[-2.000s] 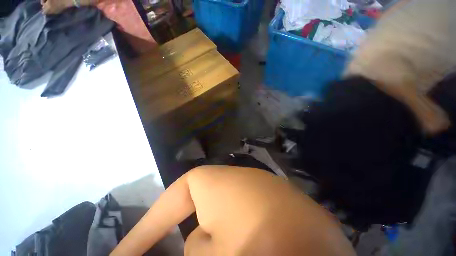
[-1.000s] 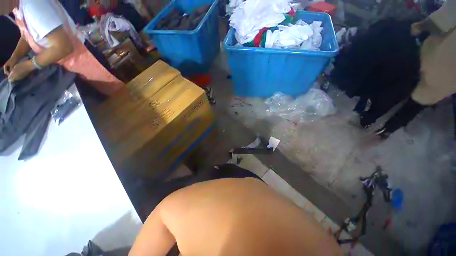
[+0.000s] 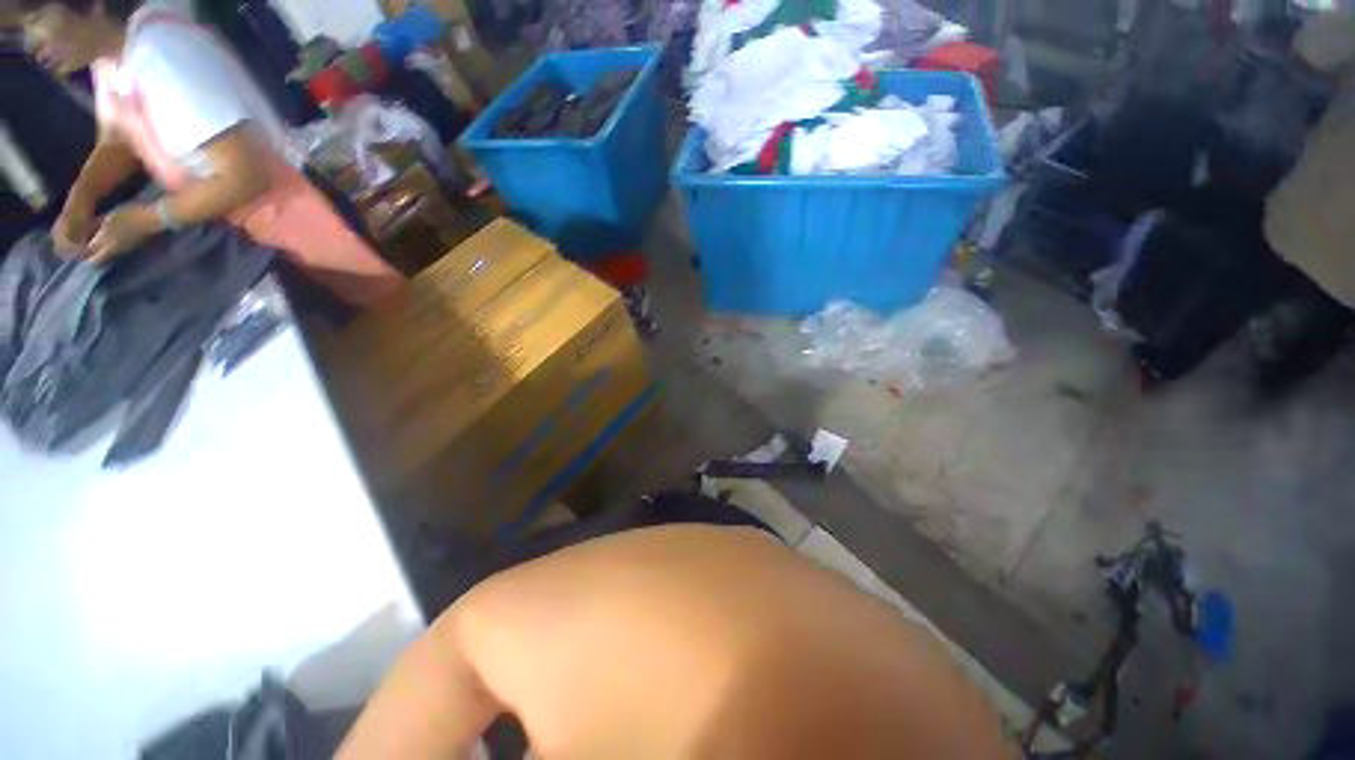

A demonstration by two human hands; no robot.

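Neither of my hands is in the picture. A large bare arm and shoulder or knee-like stretch of skin fills the bottom middle and is cut off by the lower edge; which part it is, I cannot tell. Dark grey cloth lies on the white table at the bottom left, mostly cut off by the lower edge. Whether a hand touches it is hidden.
A person handles a dark grey garment across the table. Taped cartons stand beside the table. Blue bins hold cloth. Clear plastic and dark scraps lie on the floor.
The view has swung right and up, so the table and cartons sit further left and lower. The person with the dark bundle at right has moved away towards the right edge.
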